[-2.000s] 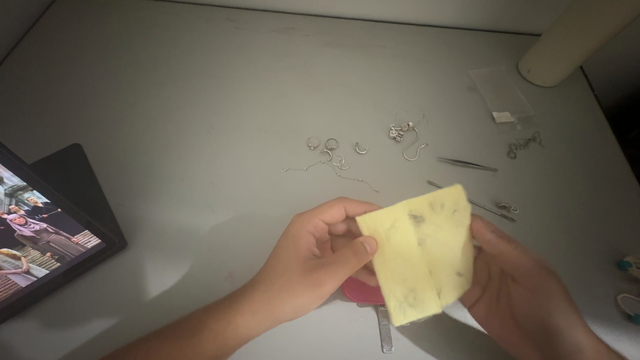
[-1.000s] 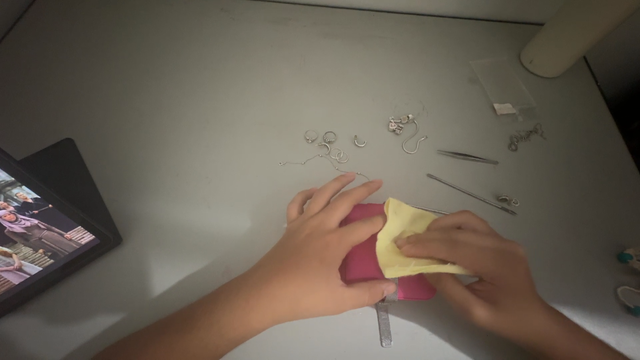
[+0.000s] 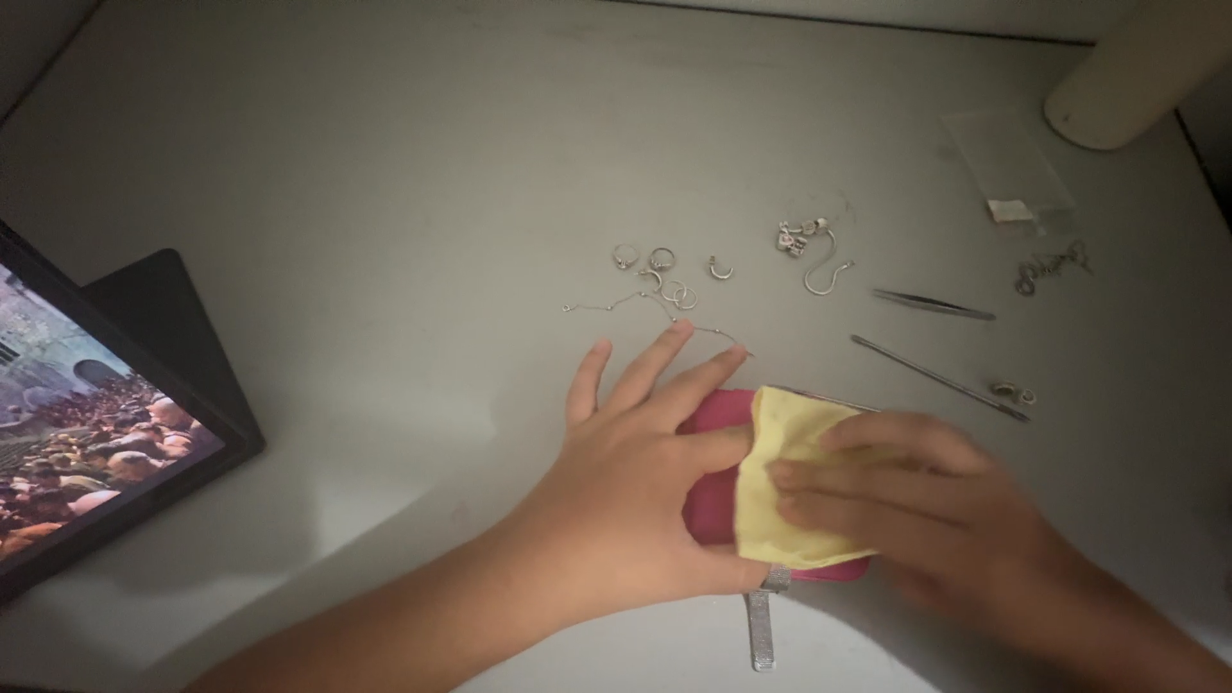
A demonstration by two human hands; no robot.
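With fingers spread, my left hand (image 3: 645,472) presses on a pink pad (image 3: 710,505) lying on the table. Under the fingers of my right hand (image 3: 924,481) is a folded yellow cloth (image 3: 784,452), laid over the pad. Its left edge meets my left index finger and thumb. A silvery mesh strap (image 3: 760,630) sticks out below the pad near my left thumb; whatever it joins is hidden by the cloth and hands. A thin chain with small beads (image 3: 616,306) lies just beyond my left fingertips.
Several rings (image 3: 661,259), a charm bracelet (image 3: 823,279), tweezers (image 3: 934,305), a thin metal rod (image 3: 938,377) and small earrings (image 3: 1013,392) lie beyond my hands. Farther right are a clear plastic bag (image 3: 1020,164), tangled jewellery (image 3: 1054,268) and a pale cylinder (image 3: 1107,106). A tablet (image 3: 217,423) stands left.
Two seconds ago both hands held up the yellow cloth, showing dark smudges. Then my left hand came down on the pink pad and my right laid the cloth over it. The tablet's picture has changed.
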